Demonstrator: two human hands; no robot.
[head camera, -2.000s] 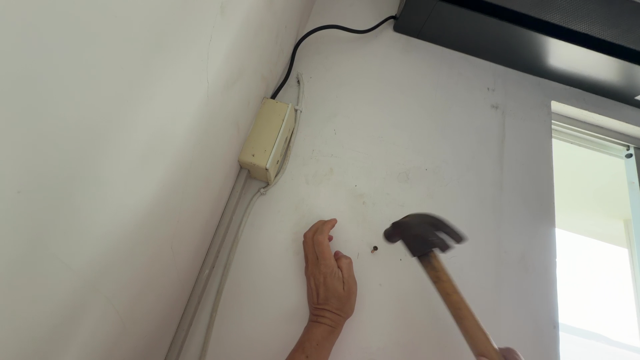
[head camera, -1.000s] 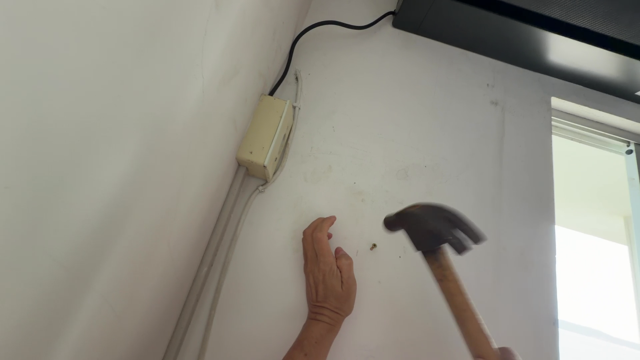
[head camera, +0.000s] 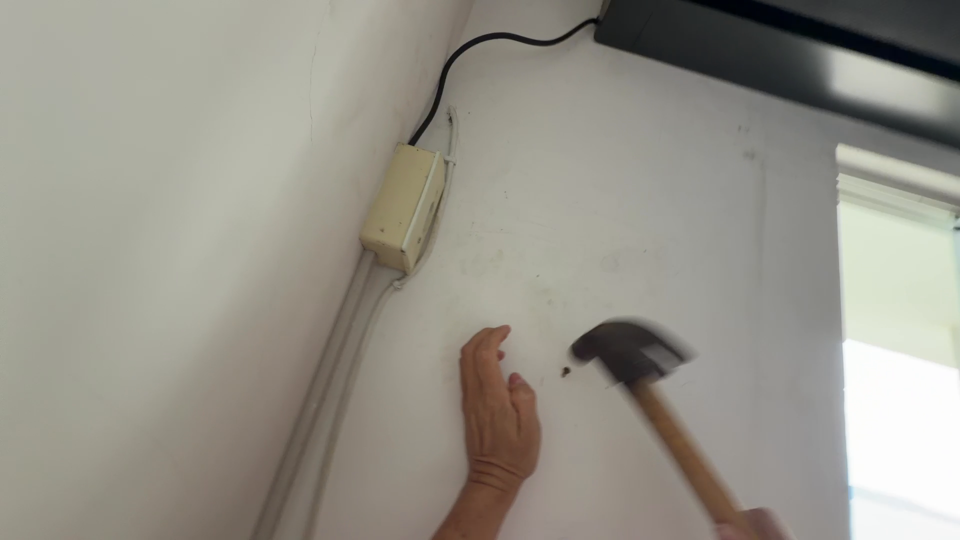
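Note:
A claw hammer (head camera: 634, 352) with a dark metal head and a wooden handle is blurred in front of the white wall (head camera: 660, 225). My right hand (head camera: 754, 525), partly cut off by the bottom edge of the view, is closed around the lower handle. Just left of the hammer's face is a small dark spot (head camera: 566, 371) on the wall; whether it is a nail or a hole I cannot tell. Left of that spot, my left hand (head camera: 499, 409) rests with its side against the wall, fingers curled and apart, holding nothing.
A cream junction box (head camera: 405, 206) sits near the wall corner, with grey conduits (head camera: 322, 390) below it and a black cable (head camera: 495, 36) above. The cable runs to a dark housing (head camera: 712, 60) at the upper right. A window (head camera: 900, 337) lies at the right.
The hammer has shifted slightly between the frames, its head tilting differently beside the dark spot. My left hand has stayed in place.

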